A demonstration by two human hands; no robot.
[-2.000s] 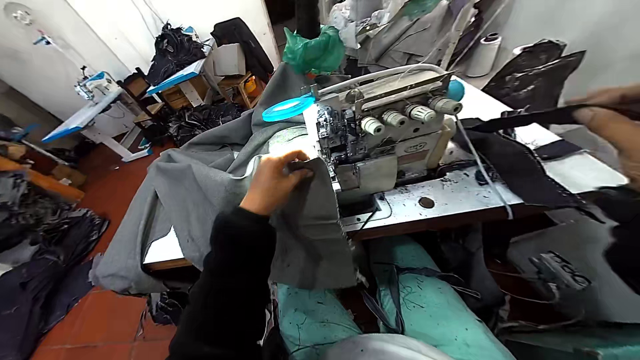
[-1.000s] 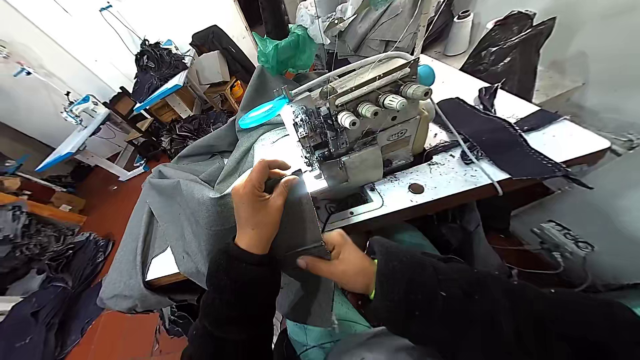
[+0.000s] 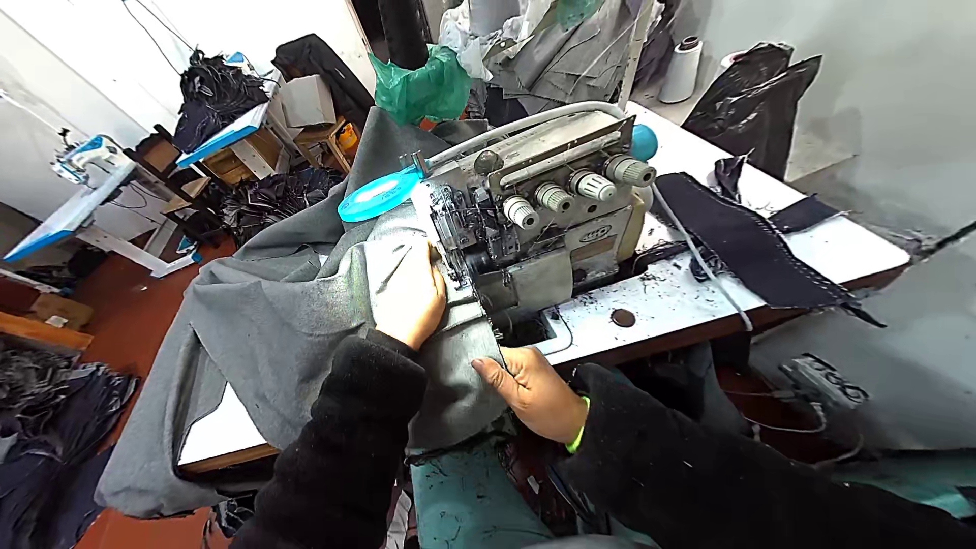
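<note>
An overlock sewing machine [image 3: 549, 221] with several tension dials stands on a white tabletop. Grey fabric [image 3: 290, 320] drapes over the table's left part, its edge running up to the needle area. My left hand [image 3: 412, 297] lies on this fabric just left of the presser area, its fingertips partly hidden by cloth and machine. Nearer the table's front edge, my right hand [image 3: 534, 393] pinches the cloth's right edge between thumb and fingers. A blue ring-shaped piece [image 3: 381, 195] is at the machine's left side.
Dark stitched fabric pieces [image 3: 747, 236] lie on the table's right part, beside a black plastic bag [image 3: 747, 107] and a thread cone [image 3: 681, 70]. A green plastic bag [image 3: 423, 82] is behind the machine. Another sewing table [image 3: 69, 202] and fabric piles stand at left.
My right hand came from the dark strip at the far right to the grey fabric's edge. My left hand has moved closer to the needle area. The dark piece now lies on the table.
</note>
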